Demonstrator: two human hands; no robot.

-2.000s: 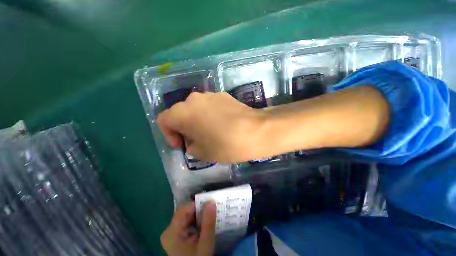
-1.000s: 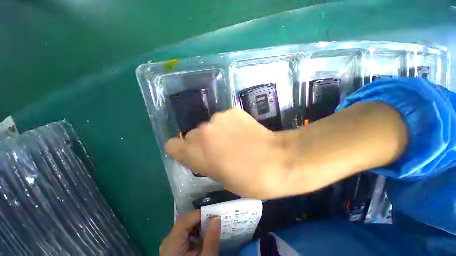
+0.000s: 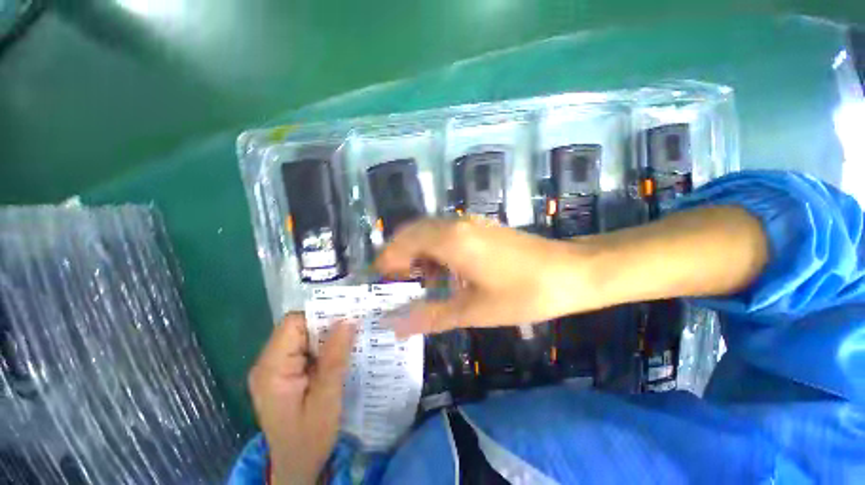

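Observation:
A clear blister tray (image 3: pixel 408 128) lies in front of me with two rows of black handsets, several with a small orange mark. The far-left handset (image 3: pixel 311 213) shows a white label at its near end. My left hand (image 3: pixel 303 388) grips a white label sheet (image 3: pixel 379 379) with rows of small print, over the tray's near left part. My right hand (image 3: pixel 474 275) is above the second and third pockets, thumb near the sheet's upper right edge, fingers apart. It is blurred; whether a small label is at the fingertips cannot be told.
A thick pile of ridged clear trays (image 3: pixel 95 332) stands at the left. A shiny green mat (image 3: pixel 379 57) lies beneath and beyond the tray. My blue sleeve crosses the tray's right side. A bright clear edge shows at the far right.
My right hand has moved from the far-left handset towards the label sheet and opened its fingers. My left hand and the sheet are further up and left in view. The far-left handset is now uncovered.

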